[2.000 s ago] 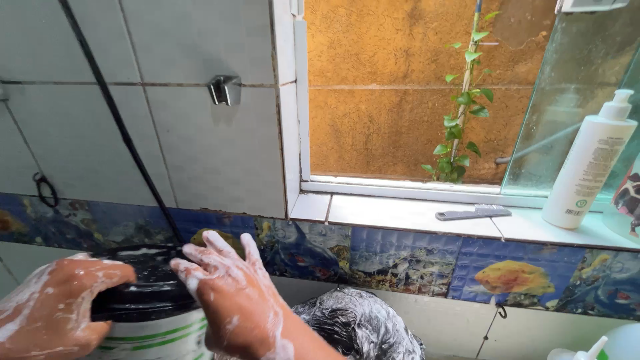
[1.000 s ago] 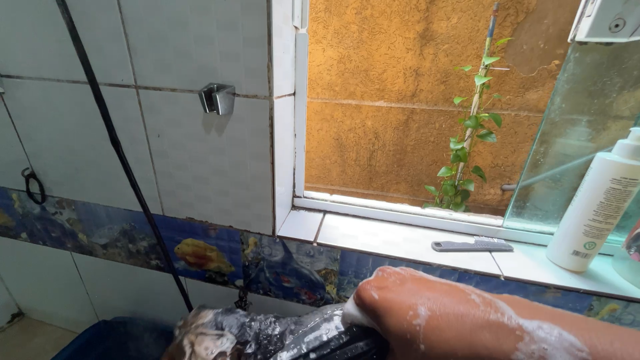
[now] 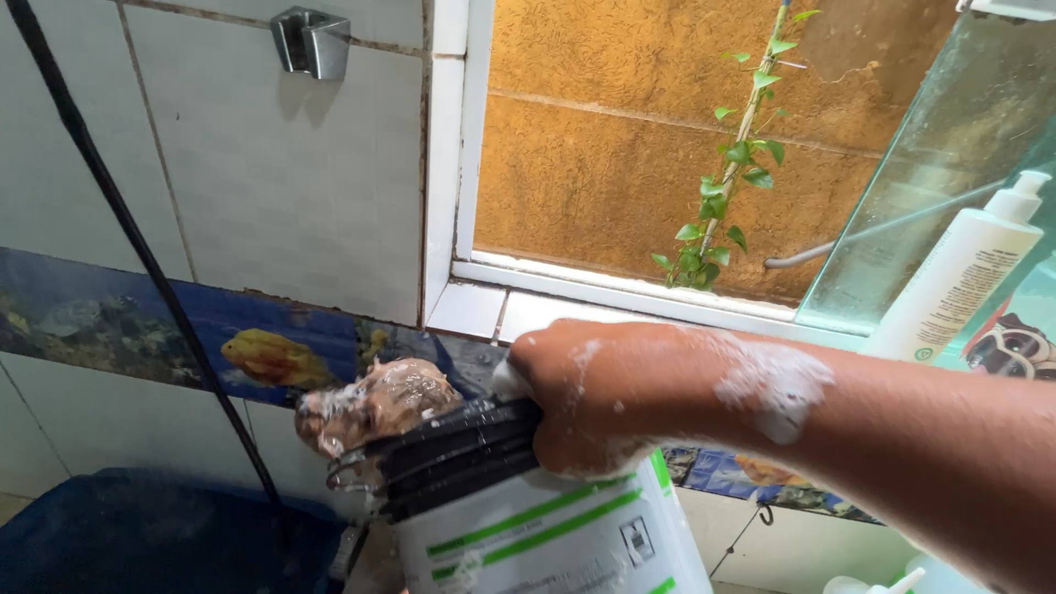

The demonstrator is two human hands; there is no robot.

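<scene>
My right hand (image 3: 577, 404), spotted with suds, reaches in from the right and grips the black rim of a white plastic bucket with green stripes (image 3: 544, 536). The bucket is tilted, its mouth toward the left. At that mouth is a wet, glossy, brownish mass with suds (image 3: 379, 404); whether this is my left hand or something coming out of the bucket is unclear. A small skin-toned patch shows below the rim, too little to read as a grip. Lower left stands a dark blue plastic tub (image 3: 165, 503).
A dark thin pole or hose (image 3: 148, 256) slants down toward the tub. A chrome wall bracket (image 3: 311, 43) is on the tiles. A white pump bottle (image 3: 961, 272) stands on the window sill at right, and another bottle's white nozzle (image 3: 907, 580) shows bottom right.
Two seconds ago both hands were at the bucket's black top at lower left. The bucket is now tilted and further right, with my right forearm stretched across the view. The blue tub has come into view.
</scene>
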